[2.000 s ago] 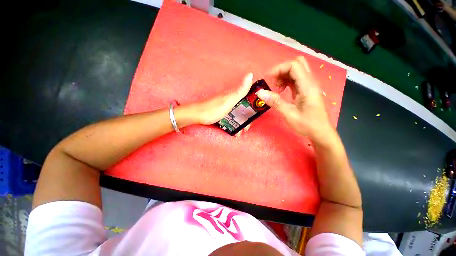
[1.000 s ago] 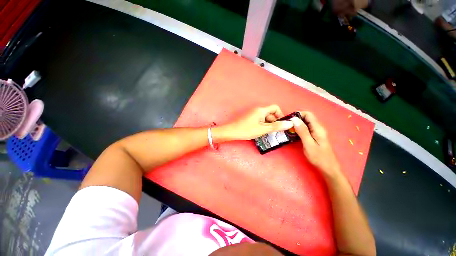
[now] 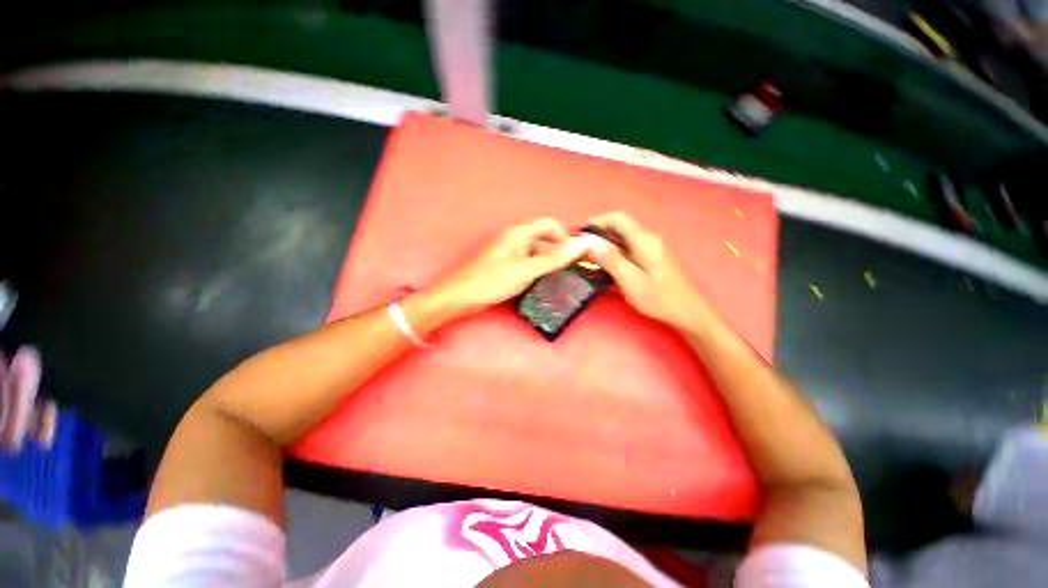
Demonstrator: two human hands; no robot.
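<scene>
A half-assembled phone unit (image 3: 556,301) is held tilted above the red mat (image 3: 517,402). Its black frame and green board with a pale area show at the lower end. My left hand (image 3: 516,262) grips its left side. My right hand (image 3: 644,267) grips its upper right end. Both thumbs meet over the round part, of which only a yellow-orange bit (image 3: 588,264) shows. Whether a small piece is between the fingertips is hidden.
The green conveyor (image 3: 644,103) beyond the white edge carries another unit (image 3: 755,107). A pink-white post (image 3: 462,57) stands behind the mat. Yellow scraps (image 3: 816,292) lie at right. A blue plastic basket (image 3: 71,471) is at lower left. A blurred pale sleeve (image 3: 1017,494) is at right.
My right hand has come from beside the unit onto its upper end, and both thumbs now meet over the round part. The head view has shifted.
</scene>
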